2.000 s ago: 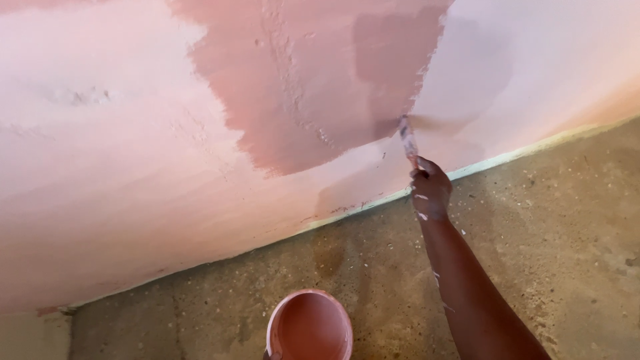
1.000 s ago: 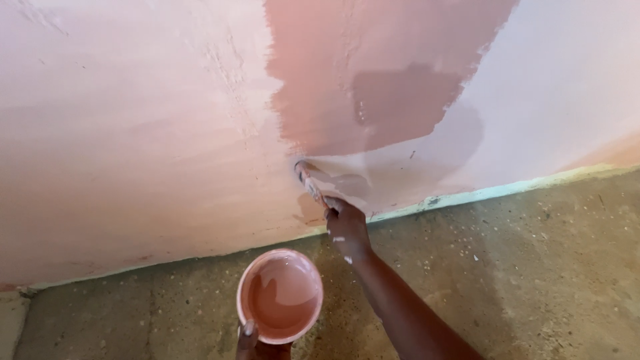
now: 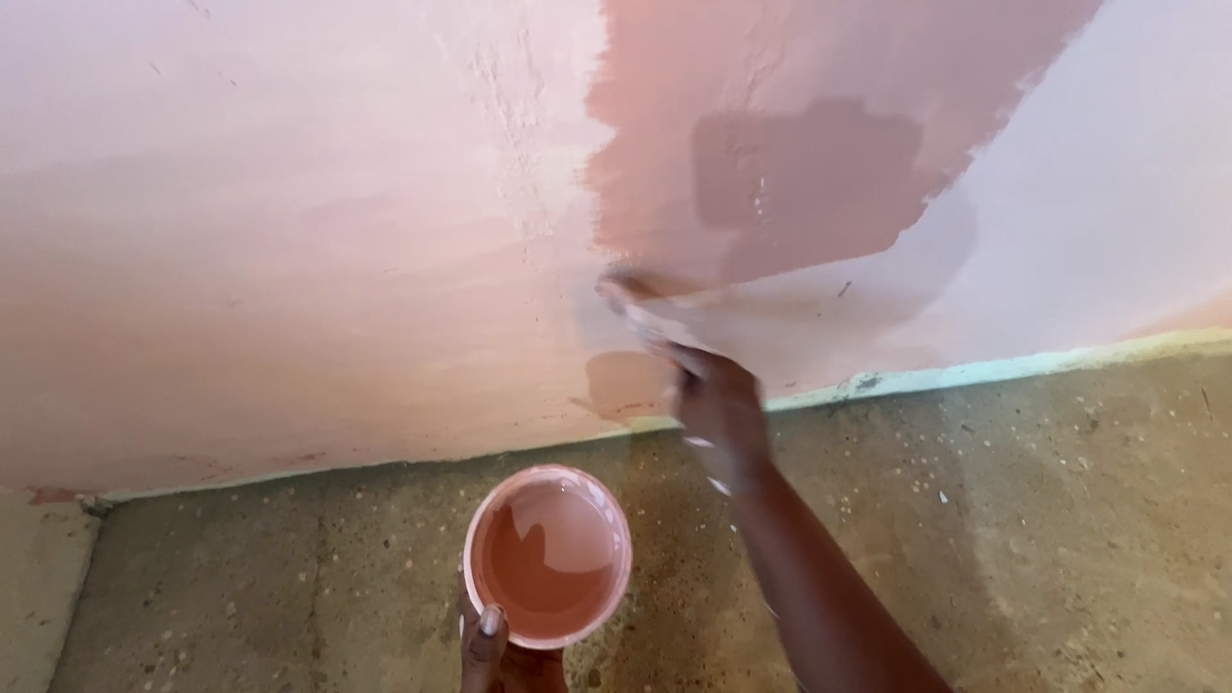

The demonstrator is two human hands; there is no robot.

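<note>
My right hand (image 3: 722, 409) grips the handle of a paintbrush (image 3: 640, 318), blurred by motion. The bristles meet the wall at the lower left edge of a darker pink painted patch (image 3: 664, 164). White paint marks show on my right wrist. Below and to the left, my left hand (image 3: 491, 654) holds a round container of pink paint (image 3: 549, 558), its thumb at the rim and the other fingers mostly hidden beneath.
Around the patch the wall (image 3: 289, 241) is paler pink. A pale green strip (image 3: 962, 373) runs along its foot, above a speckled concrete floor (image 3: 962, 500). A pale block or wall corner (image 3: 38, 568) stands at lower left.
My right hand and the brush have moved from the patch's lower right edge to its lower left. The paint container and my left hand have come further into view. The view has shifted.
</note>
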